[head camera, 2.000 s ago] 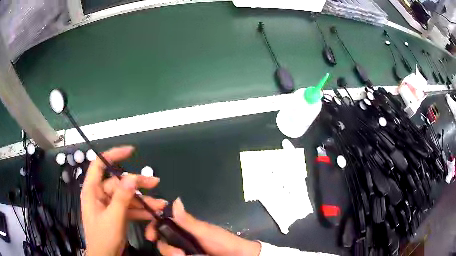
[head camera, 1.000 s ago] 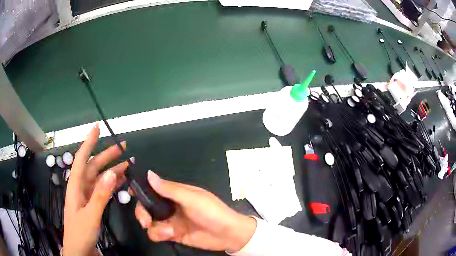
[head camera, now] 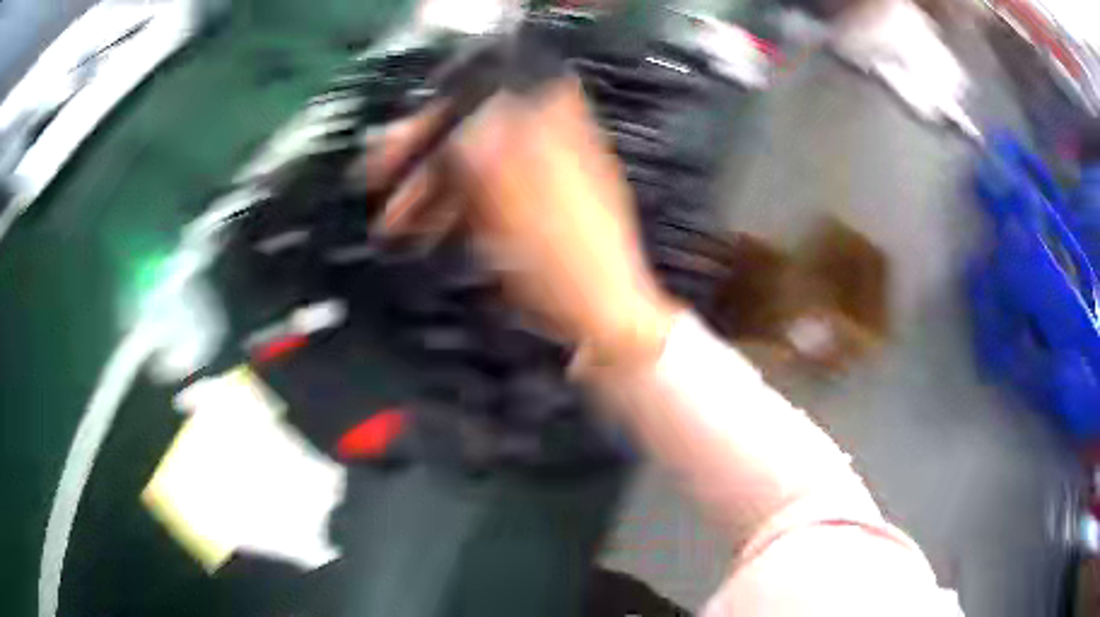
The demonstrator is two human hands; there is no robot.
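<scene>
The picture is strongly blurred. My right hand (head camera: 519, 199) is over the pile of black stemmed units (head camera: 483, 386), its fingers closed around a dark black unit (head camera: 452, 115). The unit's stem and head cannot be made out against the pile. The pale sleeve runs from the wrist to the bottom right. My left hand is out of the picture.
The red-and-black handled tool (head camera: 316, 392) lies at the pile's left side. White paper (head camera: 253, 476) lies at lower left. The white bottle with a green nozzle (head camera: 181, 325) stands by the white rail. Brown and blue things show at right.
The view has swung to the right. My right hand has moved from the front of the bench to over the pile with the black unit. My left hand has left the picture.
</scene>
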